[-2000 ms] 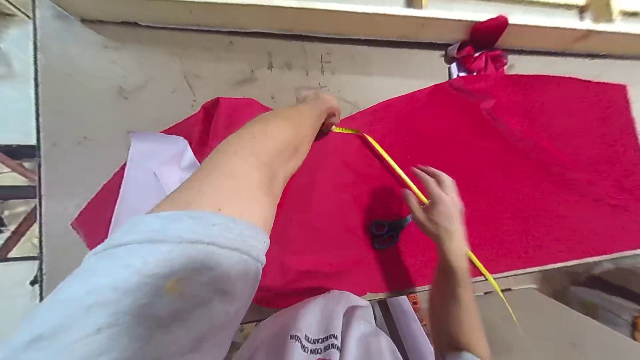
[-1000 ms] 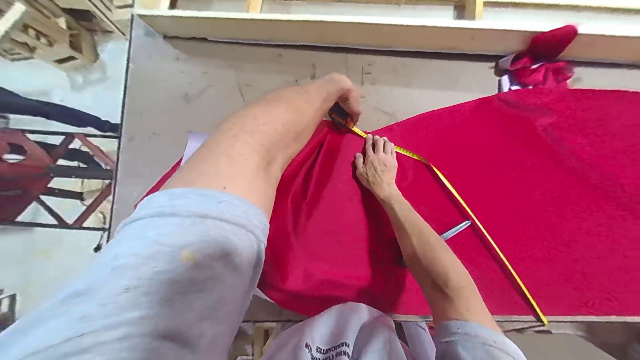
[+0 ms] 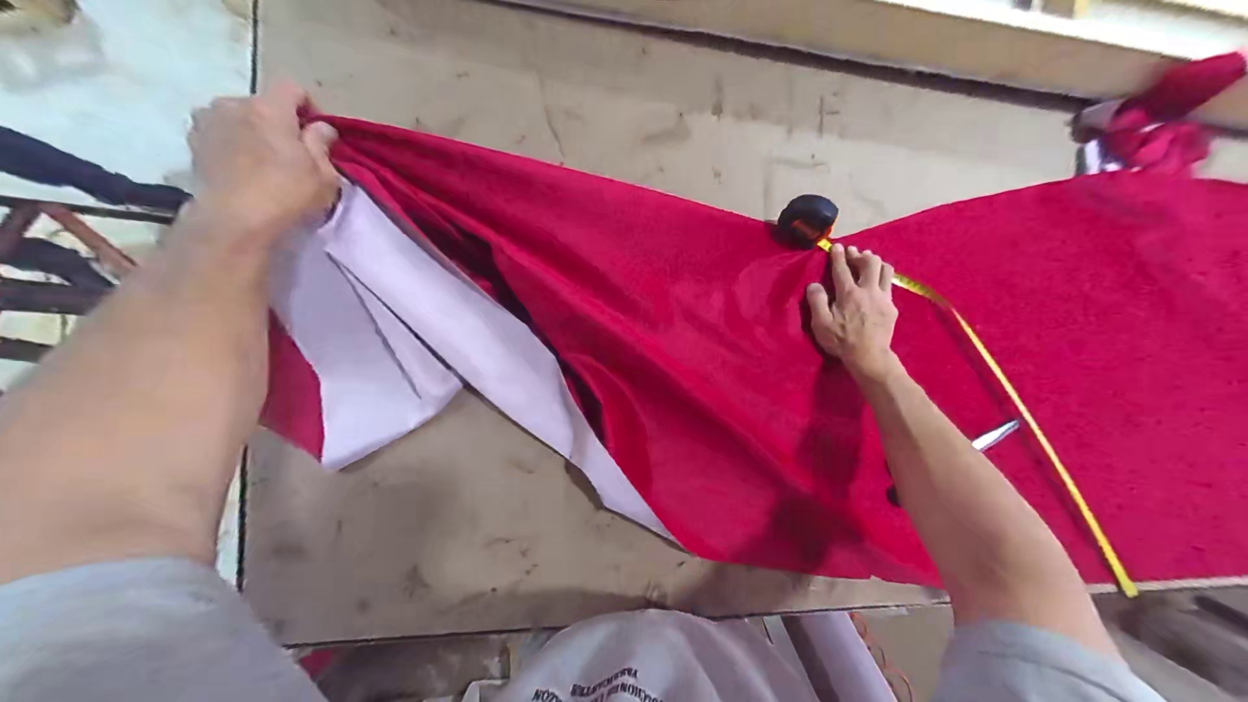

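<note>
At the upper left, my left hand (image 3: 263, 156) grips a bunched corner of the red fabric (image 3: 624, 273), pulling it taut and lifting its white underside (image 3: 468, 341) into view. My right hand (image 3: 858, 302) lies with fingers spread, pressing the yellow tape blade (image 3: 1024, 409) and the fabric down. Just beyond its fingertips sits the black tape measure case (image 3: 807, 218) at the fabric's far edge. The blade bends and runs to the near edge. Partly hidden beneath my right forearm is a metal tool (image 3: 996, 435), probably scissors, with a dark handle.
The worktable (image 3: 409, 546) has a raised wooden ledge (image 3: 829, 49) along its far side. A crumpled red and white cloth bundle (image 3: 1150, 136) lies at the far right. Beyond the left edge stands a metal frame (image 3: 68, 244), with dark-clothed limbs of a person near it.
My left hand has let go of the tape case and moved left, now gripping the fabric corner. The fabric's left part is pulled up, baring its white underside. My right hand still presses the tape.
</note>
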